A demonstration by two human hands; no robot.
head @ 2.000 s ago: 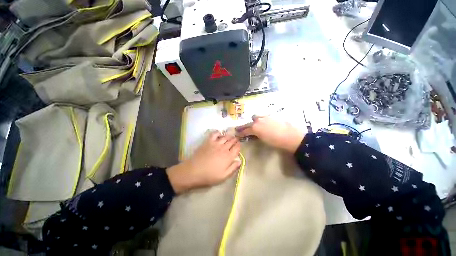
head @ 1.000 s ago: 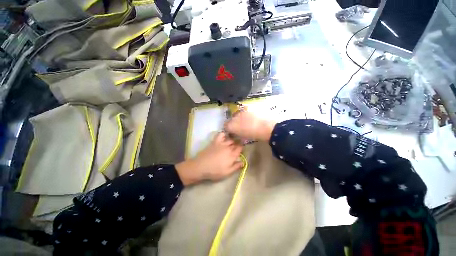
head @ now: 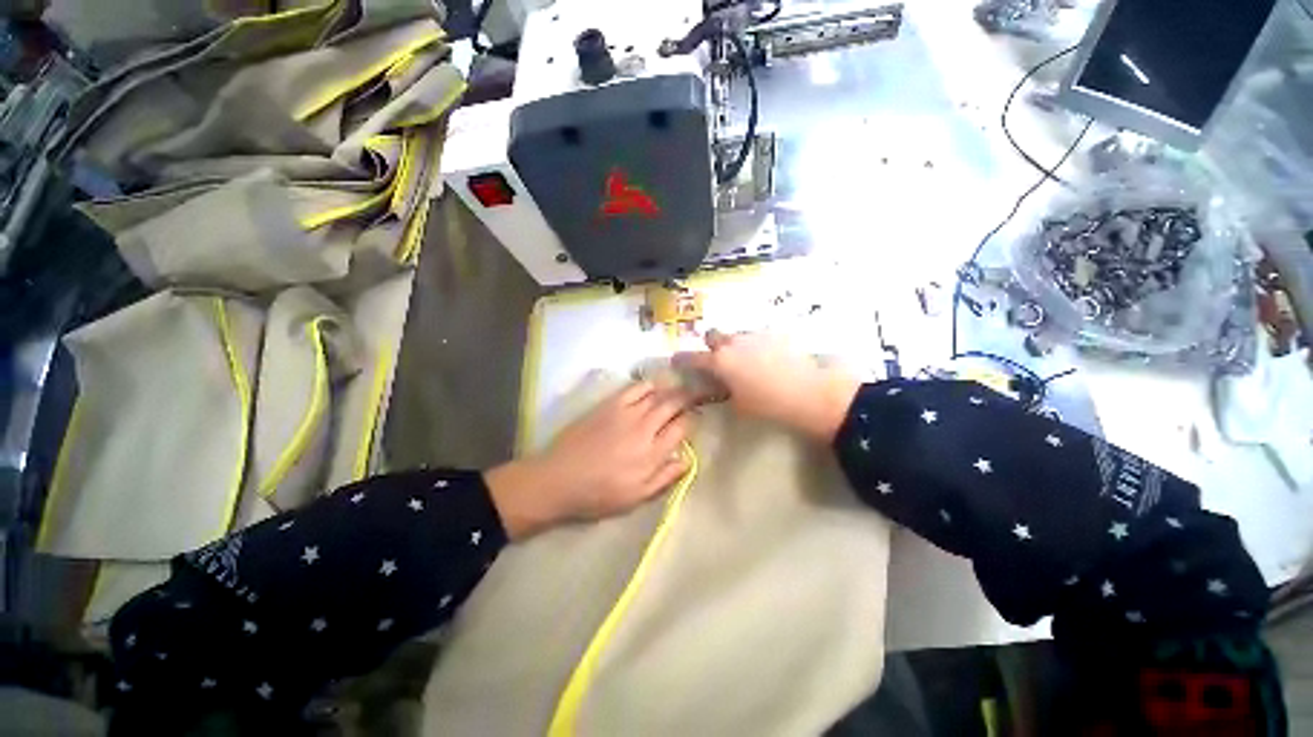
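Note:
A beige bag body with a yellow bound seam hangs from the table edge towards me. My left hand pinches its top edge at the seam. My right hand grips the same edge just to the right, fingertips close to the left ones. What lies between the fingertips is too small to tell. The brass-coloured presser foot is just beyond my fingers, under the head of the sewing machine. The pale sewing plate lies below it.
Stacked bag bodies with yellow edges are heaped at the left. A clear hardware bag full of metal pieces lies at the right, with loose rings and a black cable beside it. A control panel stands at the upper right.
My right hand reached under the machine head one second ago and is now back at the bag's edge, further right. The bag's lower part has shifted left. The view has moved slightly.

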